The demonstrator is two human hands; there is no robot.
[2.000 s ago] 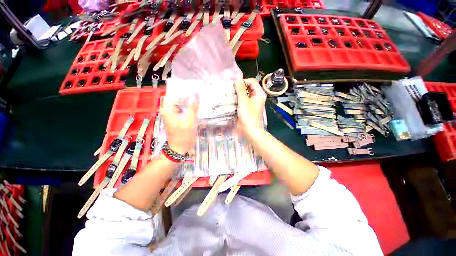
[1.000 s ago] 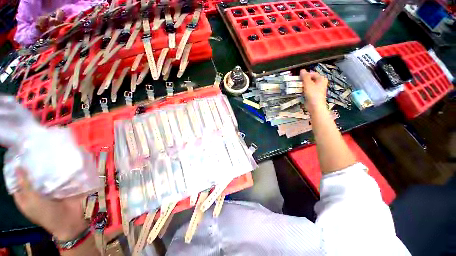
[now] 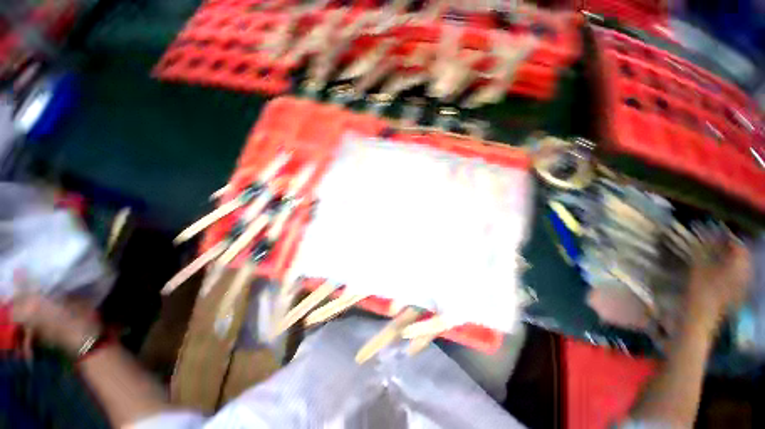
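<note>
The picture is badly blurred. My left hand (image 3: 52, 318) is low at the far left, closed on a crumpled whitish plastic bag (image 3: 52, 247). My right hand (image 3: 720, 266) is at the right end of the loose strap pile (image 3: 625, 239); blur hides its fingers and whether it holds anything. A strap sleeve pack (image 3: 411, 230), glaring white, lies flat on the red watch tray (image 3: 281, 134) in front of me. Several strapped watches (image 3: 252, 219) slant across the tray's left part. Pale strap ends stick out below the pack at the tray's near edge.
Red trays with strapped watches (image 3: 537, 63) stand beyond. A tray of watch heads (image 3: 671, 109) is at the upper right. A cream ring container (image 3: 564, 163) and a blue-handled tool (image 3: 562, 233) lie left of the pile. A cardboard box (image 3: 201, 335) is below the bench.
The view has swung left, so tray and pile appear further right. My left hand with the bag is now lower, beside the bench. My right hand has moved to the pile's right end.
</note>
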